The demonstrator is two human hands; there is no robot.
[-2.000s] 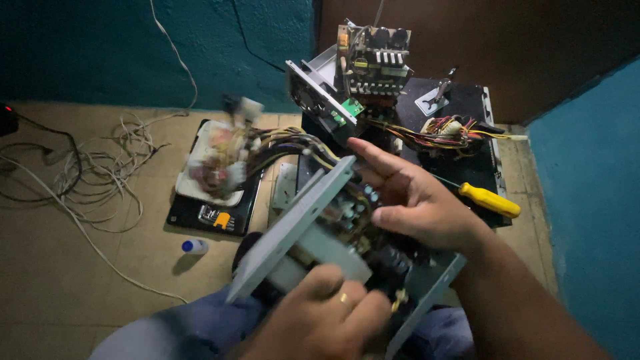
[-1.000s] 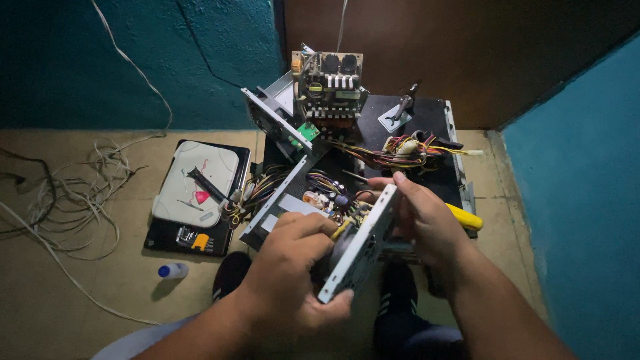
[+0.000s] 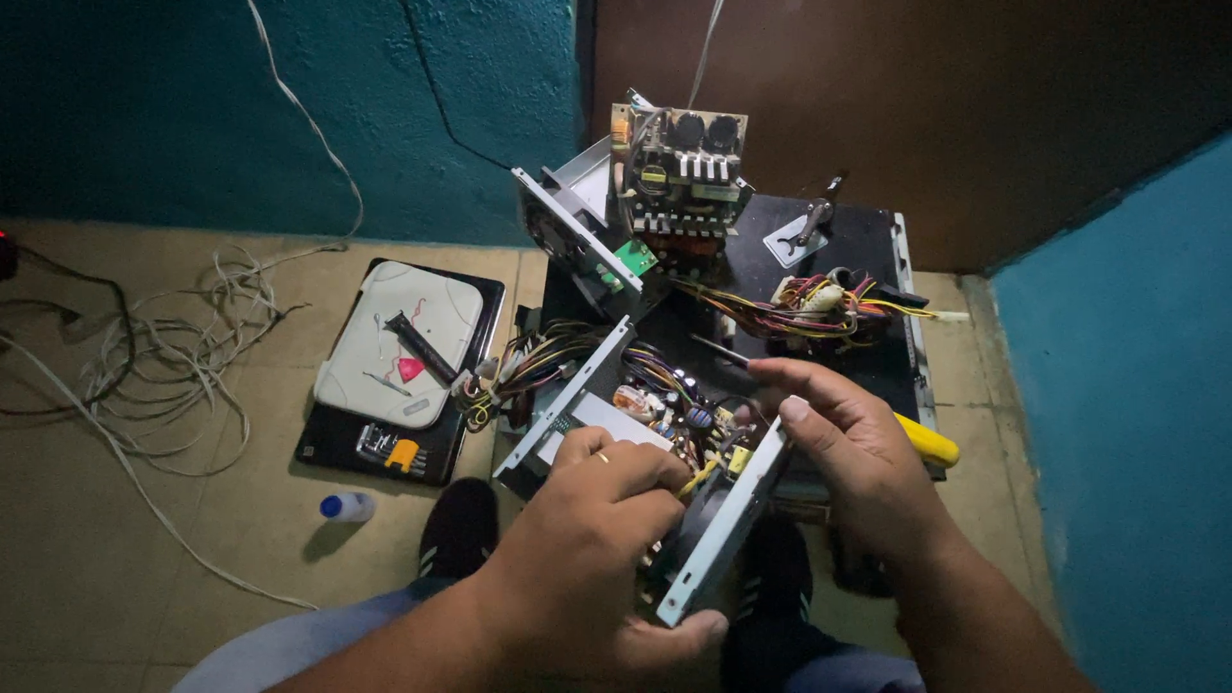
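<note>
An opened computer power supply, its metal casing [image 3: 727,525] spread around a crowded circuit board [image 3: 674,409], sits between my hands. My left hand [image 3: 616,529] reaches over it, fingers at the yellow wires [image 3: 701,476] and thumb under the casing's lower end. My right hand [image 3: 847,452] holds the casing's upper right edge with thumb and fingers. A bundle of cables [image 3: 539,371] leaves the unit at the upper left. Behind my right hand lies a screwdriver with a yellow handle [image 3: 926,441], its shaft pointing left.
A black computer case [image 3: 857,241] carries a second circuit board [image 3: 679,173], a fan panel [image 3: 577,231] and a wire bundle [image 3: 818,303]. On the left are a white tray [image 3: 433,289] with small tools, a bit set [image 3: 393,450], a blue-capped bottle [image 3: 346,506] and tangled cable [image 3: 207,337].
The power supply has been turned in my hands, and its cable bundle has moved off the white tray. My left hand has gone from the casing's lower part to the yellow wires inside.
</note>
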